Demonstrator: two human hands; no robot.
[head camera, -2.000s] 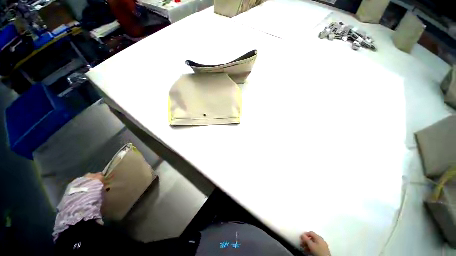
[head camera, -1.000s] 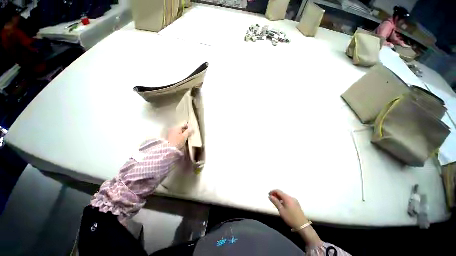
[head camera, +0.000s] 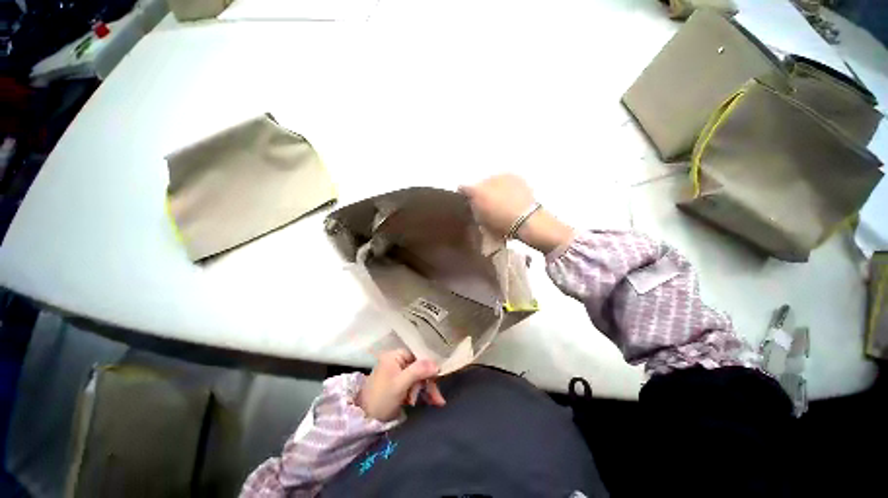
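Observation:
A taupe bag body (head camera: 428, 263) lies at the table's front edge with its mouth spread open towards me. Its inside shows, with a small pale label on the lining. My left hand (head camera: 399, 384) grips the near rim of the mouth at its lower edge. My right hand (head camera: 501, 206) holds the far rim at the upper right; some of its fingers are hidden by the bag. A second bag body (head camera: 248, 185) with yellow edges lies flat on the table to the left, close to the open bag.
Several taupe bags (head camera: 794, 165) with yellow piping stand or lean at the right. Grey-white strap bundles (head camera: 784, 350) lie at the right front edge. Another bag (head camera: 141, 428) rests lower down at the left. The white table (head camera: 117, 263) has a curved edge.
My left hand has brought a bag to the table's front edge. My right hand has moved from the bare table onto the bag's rim. The bag's mouth is now opened wide.

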